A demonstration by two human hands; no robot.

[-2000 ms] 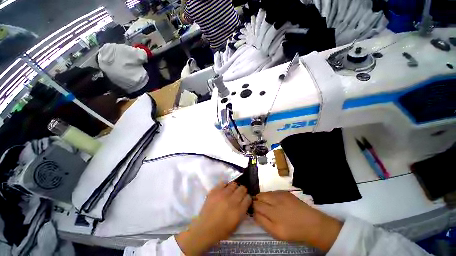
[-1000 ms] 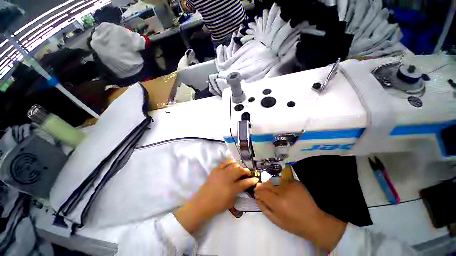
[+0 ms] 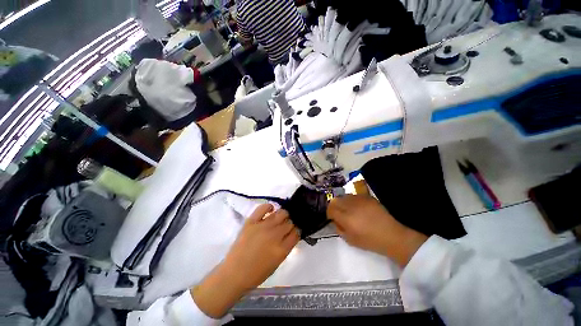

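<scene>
A small black fabric piece (image 3: 307,209) lies under and left of the presser foot (image 3: 329,180) of the white sewing machine (image 3: 357,108). It meets the dark edge of a white garment panel (image 3: 204,232) that spreads to the left. My left hand (image 3: 267,239) holds the panel edge and black piece between bent fingers, left of the needle. My right hand (image 3: 363,223) has its fingertips on the black piece just right of the foot. The needle tip is hard to see. A stack of black pieces (image 3: 414,191) lies to the right.
Folded white panels (image 3: 162,197) lie at the left beside a grey box with a round grille (image 3: 83,224). Two pens (image 3: 479,184) and a dark flat object (image 3: 557,202) lie at the right. White bundles (image 3: 328,57) stand behind the machine. A person in stripes (image 3: 271,28) is beyond.
The black piece now lies spread wider beside the foot. My left hand has moved left, away from the needle. My right hand stays near the foot. The camera view has shifted between frames.
</scene>
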